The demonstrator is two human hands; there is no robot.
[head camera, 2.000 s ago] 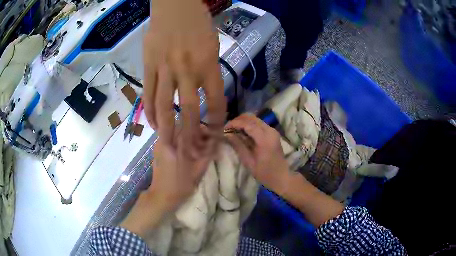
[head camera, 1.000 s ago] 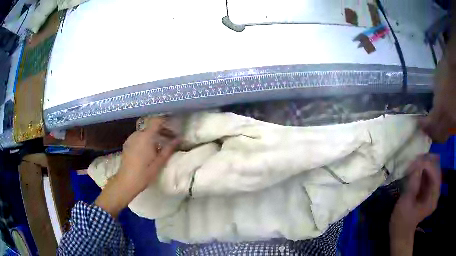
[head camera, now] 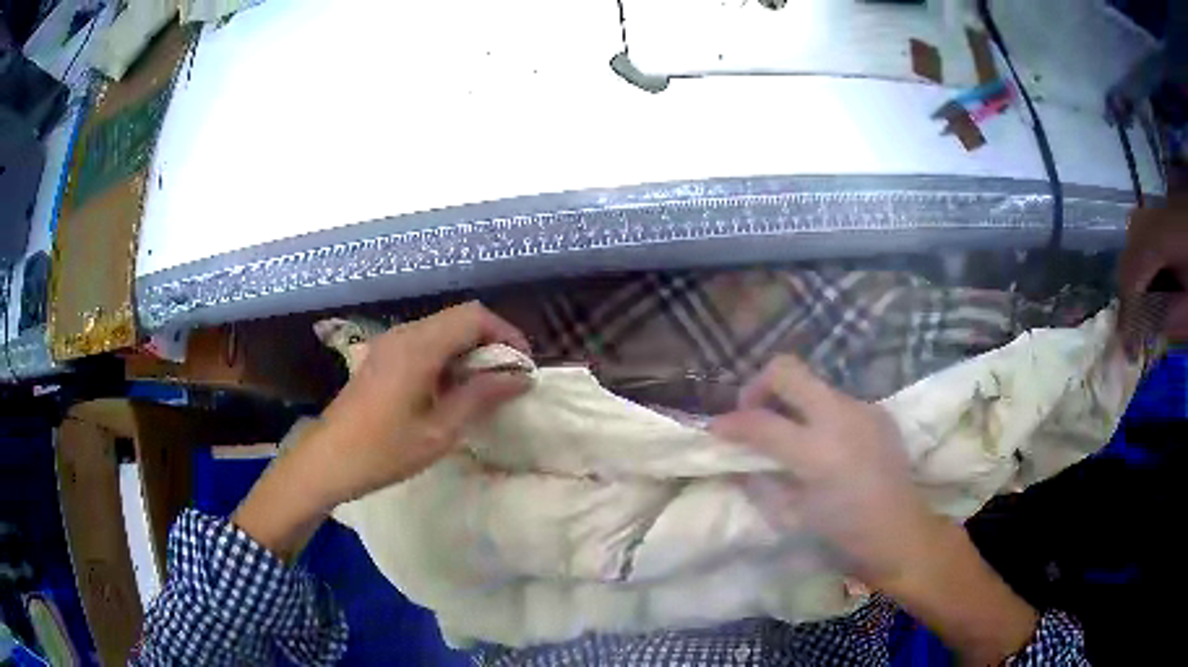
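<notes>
A cream padded jacket (head camera: 521,541) lies across the wearer's lap below the table edge. Its brown, black and cream plaid lining (head camera: 730,326) shows along the top. My left hand (head camera: 417,384) pinches the cream edge between thumb and fingers at the left. My right hand (head camera: 827,463) is slightly blurred and holds the same edge near the middle, where it meets the lining. What is under the fingertips is hidden.
The white table (head camera: 391,117) has a ruler tape (head camera: 586,232) along its front edge. Pink and blue snips (head camera: 977,104) and brown swatches (head camera: 926,60) lie at the back right. A cardboard piece (head camera: 111,209) is at the left. Part of another person's hand (head camera: 1157,248) shows at the right edge.
The view swung from machine and bin to the table's front edge. Since a second ago, my right hand has moved left onto the jacket's middle edge, and more plaid lining shows.
</notes>
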